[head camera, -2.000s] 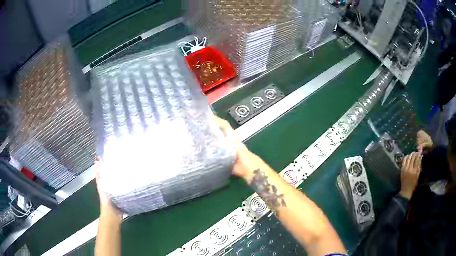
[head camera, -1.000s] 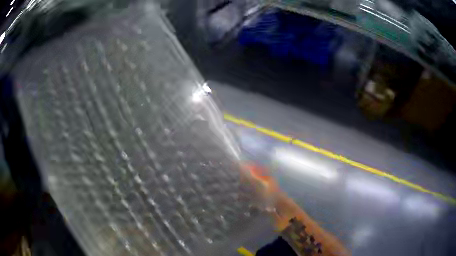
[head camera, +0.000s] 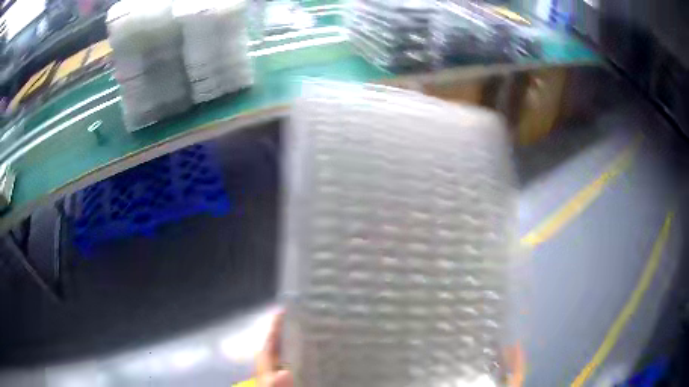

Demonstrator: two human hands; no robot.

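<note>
A tall stack of whitish translucent blister trays (head camera: 400, 242) fills the middle of the view, blurred by motion, with rows of round pockets on its top. My left hand (head camera: 273, 355) is at the stack's near left side, cut off by the lower edge, with only some fingers showing. My right hand (head camera: 514, 366) is at the near right side, mostly hidden by the stack. Both hands hold the stack between them, above the floor.
A long green-topped bench (head camera: 75, 162) runs across the back, bearing two white tray stacks (head camera: 155, 75) and blurred silvery stacks (head camera: 400, 38). A blue pallet (head camera: 151, 193) lies below it. Brown boxes (head camera: 540, 102) are under the right part. Yellow lines (head camera: 574, 208) mark the grey floor.
The view has turned from the conveyor, across the floor, to another bench with a blue pallet below. The tray stack has stayed in my hands and now stands mid-view.
</note>
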